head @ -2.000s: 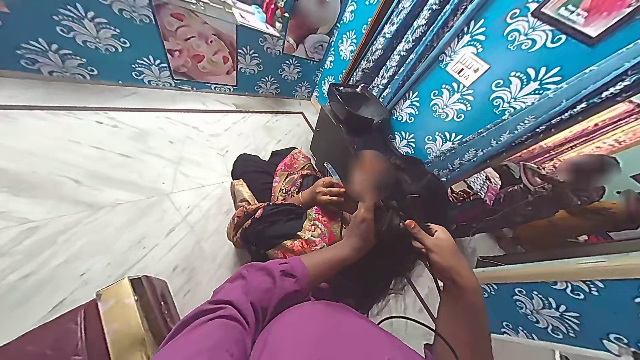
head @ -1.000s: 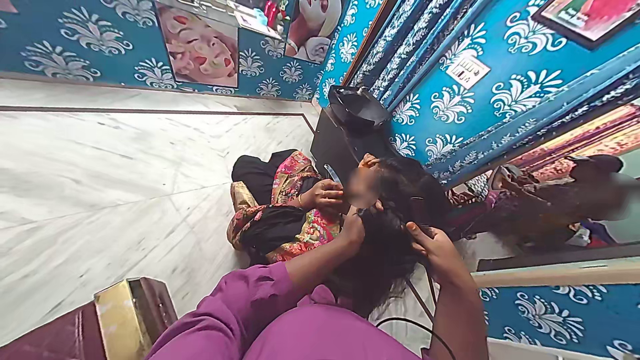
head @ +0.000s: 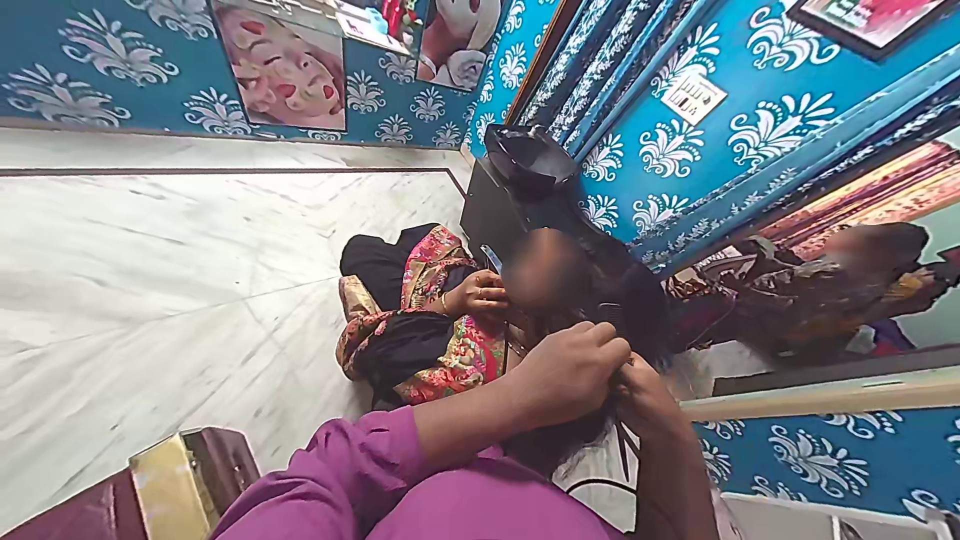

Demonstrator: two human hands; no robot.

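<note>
A seated person with long dark hair (head: 559,446) is right in front of me. Over the hair by the head, my left hand (head: 576,371) has its fingers bent and closed on a lock. My right hand (head: 646,386) meets it fingertip to fingertip; what lies between its fingers is hidden. A dark toothed comb (head: 609,309) shows just above my hands, by the hair. Below them a black cord (head: 604,484) curves beside my right forearm; its upper end is out of sight.
The person's hand (head: 484,292) is raised beside a phone-like object (head: 492,259). Behind the person stands a black shampoo basin (head: 532,159). A mirror (head: 825,315) on the right reflects people. A maroon and gold piece of furniture (head: 174,487) is at lower left.
My left hand has moved from beside the person's face to the right, up against my right hand. The person's face has turned, and the comb now shows above my hands.
</note>
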